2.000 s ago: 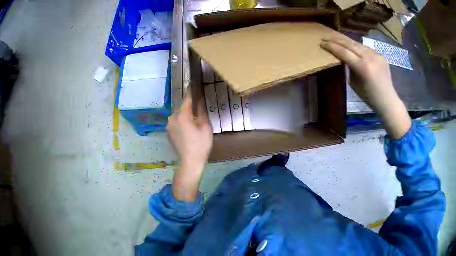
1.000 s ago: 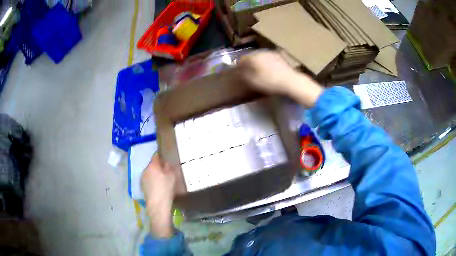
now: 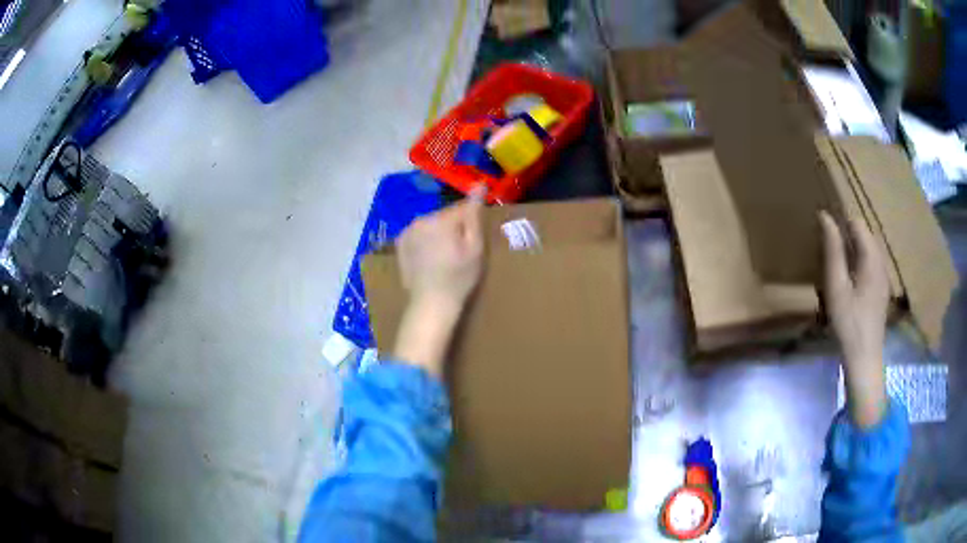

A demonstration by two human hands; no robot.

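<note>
A brown shipping carton point(image 3: 541, 371) lies in front of me. A small white label shows near its back edge, and flat brown board fills its face, so no white boxes show. My left hand point(image 3: 440, 255) grips the carton's back left edge. My right hand point(image 3: 857, 281) is at the right, with its fingers on the edge of a blurred brown cardboard sheet point(image 3: 763, 149) tilted over the pile of flat cardboard point(image 3: 721, 244). A blue and orange-red tape gun point(image 3: 695, 493) lies right of the carton.
A red tray point(image 3: 562, 122) with yellow and blue items stands behind the carton. A blue bin point(image 3: 387, 228) is partly hidden at its left. An open brown box point(image 3: 652, 74) stands at the back. A patterned white sheet point(image 3: 917, 392) lies at the right. Blue crates point(image 3: 265, 48) stand on the floor.
The white boxes inside the carton are no longer visible; brown board shows instead. My right hand has moved from the carton to the cardboard pile. The view has shifted, showing the tray nearer the middle.
</note>
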